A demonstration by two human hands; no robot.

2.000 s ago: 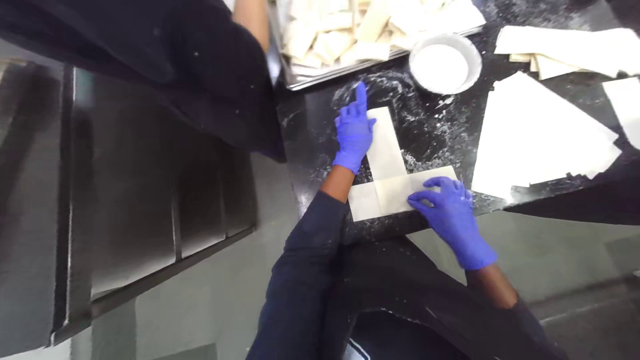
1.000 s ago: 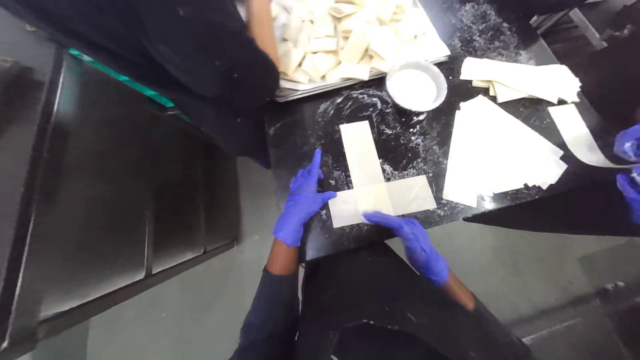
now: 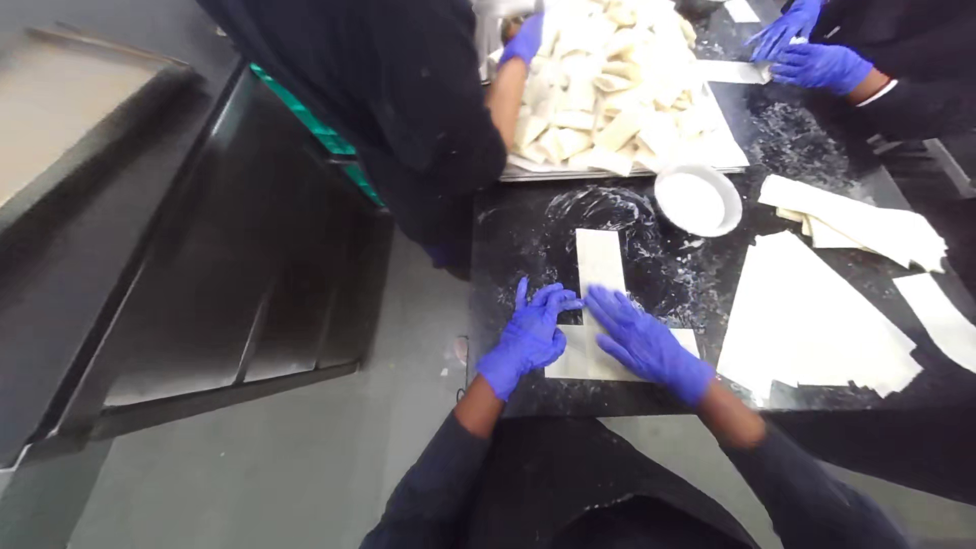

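Observation:
Two pale dough strips lie crossed on the dark floured table, an upright strip (image 3: 600, 255) over or against a sideways strip (image 3: 566, 362) near the front edge. My left hand (image 3: 531, 332), in a blue glove, is at the left of the crossing, fingers apart, its fingertips by the upright strip's edge. Flat on the strips rests my gloved right hand (image 3: 640, 339), its fingertips on the upright strip and its palm over the sideways one. That hand hides part of the crossing. A white bowl (image 3: 698, 200) of white powder or liquid stands beyond them.
Fanned dough sheets (image 3: 808, 320) lie to the right, folded strips (image 3: 862, 221) behind them and another strip (image 3: 938, 320) beside them. A tray (image 3: 534, 174) heaped with folded dough pieces (image 3: 602, 99) is at the back. Co-workers' gloved hands are at the tray (image 3: 524, 38) and back right (image 3: 816, 57).
My right hand has moved from the near edge of the sideways strip up onto the upright strip. My left hand now points its fingers toward that strip. The view has shifted, showing more co-workers' hands.

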